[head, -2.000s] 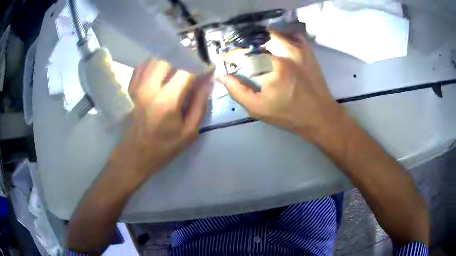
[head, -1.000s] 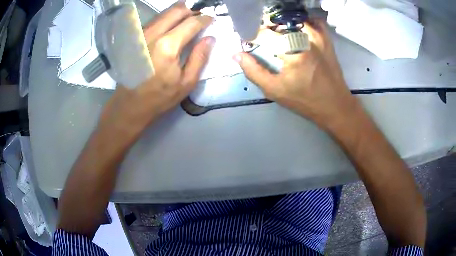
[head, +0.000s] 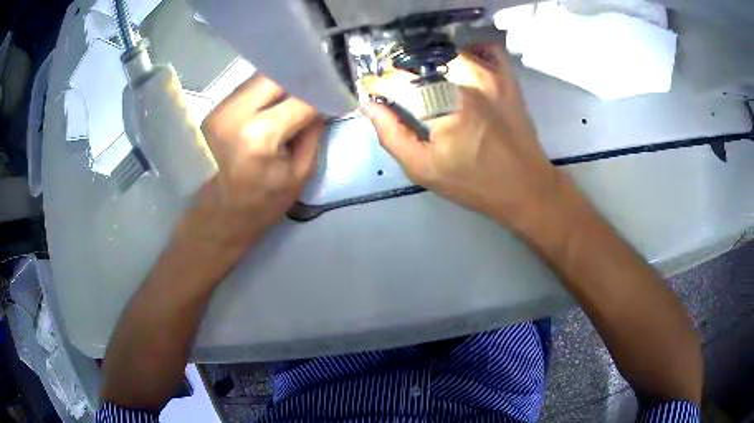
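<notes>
A thin white edge of a cut piece shows between my hands at the sewing point; the machine head hides the rest. My left hand is left of it, fingers curled, thumb and fingertips closed at the edge's left end. My right hand is right of it, thumb tip beside the metal needle parts; its other fingers are partly behind the ribbed tension knob, so its grip is unclear.
The pale machine head hangs over the work. A lamp on a gooseneck stands left, over spread white pieces. A white stack lies at upper right. A translucent bin with white pieces is at lower left.
The view has shifted. The white piece that showed broadly under my left hand now shows only as a thin edge. My left fingers have curled in; my right hand stays by the knob.
</notes>
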